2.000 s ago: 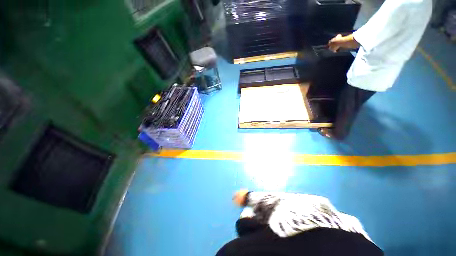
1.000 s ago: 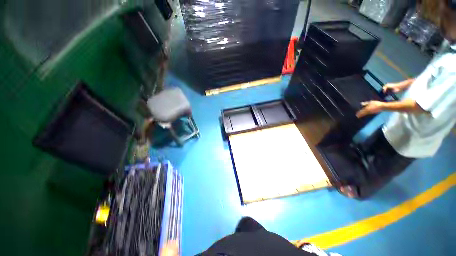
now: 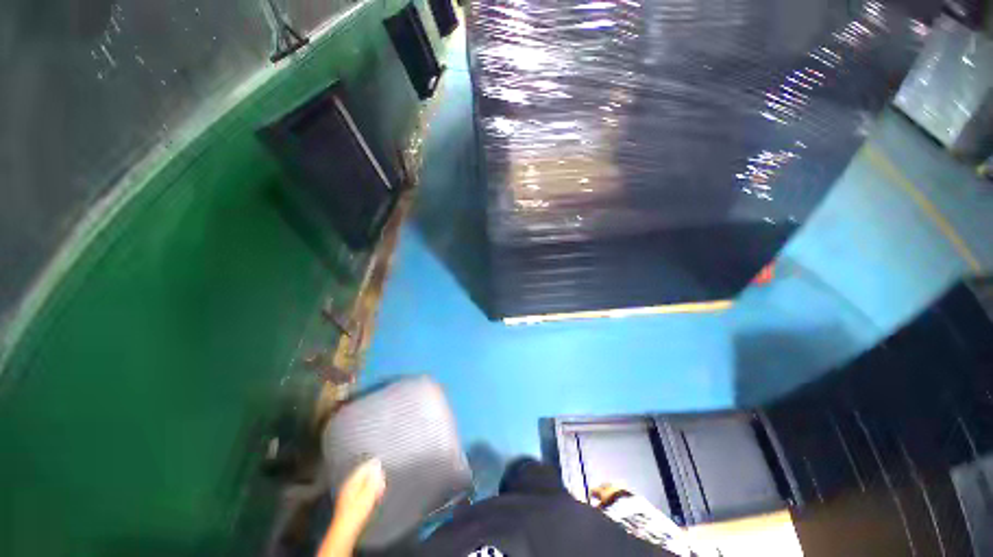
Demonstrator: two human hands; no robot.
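My left hand (image 3: 362, 487) is small and blurred over the grey stool (image 3: 405, 441) at the lower left; I cannot tell if it touches the seat. My right hand (image 3: 601, 496) shows at the bottom centre beside a patterned sleeve, over the left edge of a black housing; its fingers are unclear. Nothing shows in either hand. Two black rimmed housings (image 3: 724, 466) lie side by side at the lower right. A strip of pale tan pallet sheet (image 3: 751, 537) shows in front of them.
A tall stretch-wrapped black stack (image 3: 621, 163) stands ahead on a pallet. Black housings stacked high (image 3: 904, 419) fill the lower right. A framed black panel (image 3: 335, 163) leans on the green wall (image 3: 163, 326). A red item (image 3: 764, 274) shows behind the wrapped stack's right corner.
I have moved forward, so the stool and wrapped stack are nearer. The slatted crate and the other person have left the view. My left hand is now over the stool.
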